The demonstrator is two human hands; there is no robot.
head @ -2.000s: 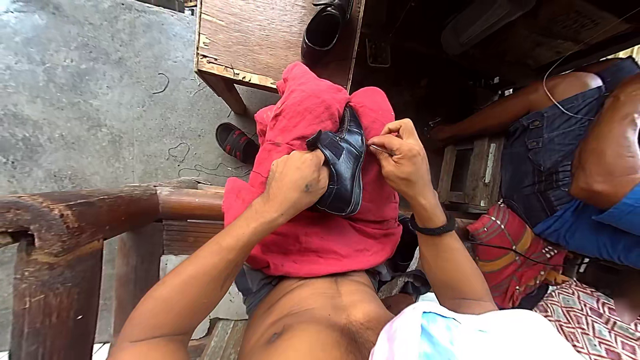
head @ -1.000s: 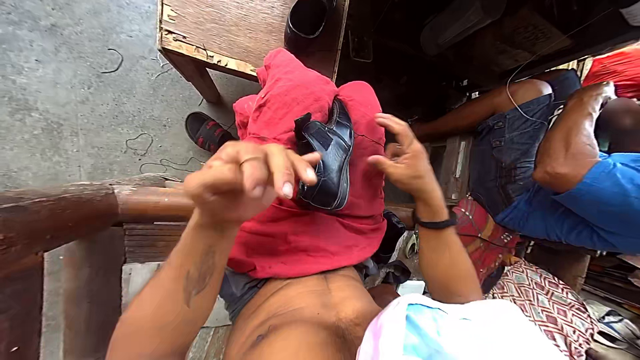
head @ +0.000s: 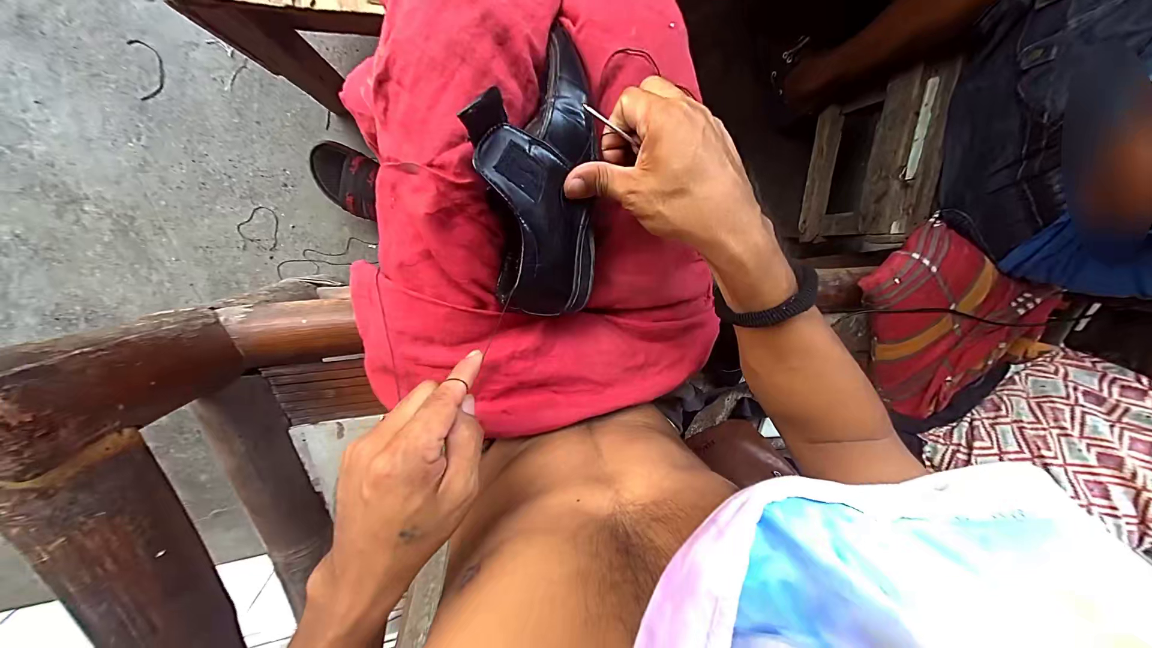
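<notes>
A black leather shoe (head: 551, 225) with a hook-and-loop strap flap lies on the red cloth (head: 450, 234) over my lap, its toe towards me. My right hand (head: 670, 162) is at the shoe's right side, its thumb on the upper, and holds a thin metal needle or awl (head: 610, 124) whose tip is near the leather. Dark thread (head: 634, 52) loops above that hand. Nearer my body, my left hand (head: 418, 459) is closed on a dark thread (head: 495, 331), which is looped round a finger and runs up to the shoe's near end.
A bamboo armrest (head: 288, 333) stands at left. Thread scraps (head: 259, 227) and a sandalled foot (head: 344, 178) are on the concrete floor. A wooden table edge (head: 333, 16) is at the top. At right are a small wooden frame (head: 886, 171), patterned cloths (head: 1062, 423) and another person's arm (head: 886, 54).
My left hand has come down from over the shoe towards my body, a thread now drawn between them. My right hand has moved in to the shoe's side. The view has shifted down.
</notes>
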